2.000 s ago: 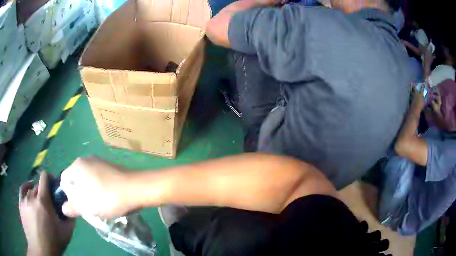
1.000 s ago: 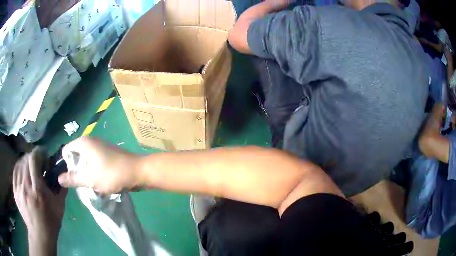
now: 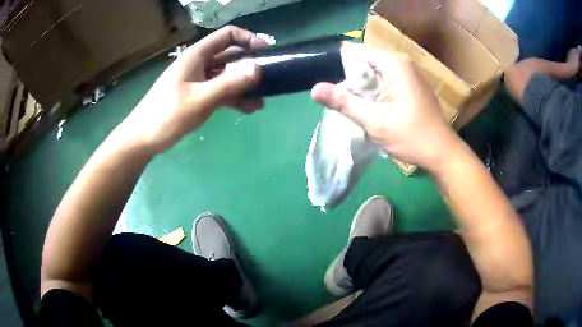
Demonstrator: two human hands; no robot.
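Observation:
A glossy black tube (image 3: 300,66) is held level in front of me, over the green floor. My left hand (image 3: 220,73) is shut on its left end, with thumb and fingers around it. My right hand (image 3: 389,102) is at the tube's right end and holds a white cloth (image 3: 338,156), which hangs down below the hand. The cloth covers the tube's right end, so I cannot see that end or tell how firmly the right fingers press on it.
An open cardboard box (image 3: 440,48) stands at the upper right, beside a seated person in grey (image 3: 561,128). Another brown carton (image 3: 96,51) is at the upper left. White scraps (image 3: 60,129) lie on the green floor (image 3: 255,166). My shoes are below.
The view has swung left and down, so the box now shows at the upper right. The tube has come to the upper middle and shows more of its length. Cloth still hangs from my right hand.

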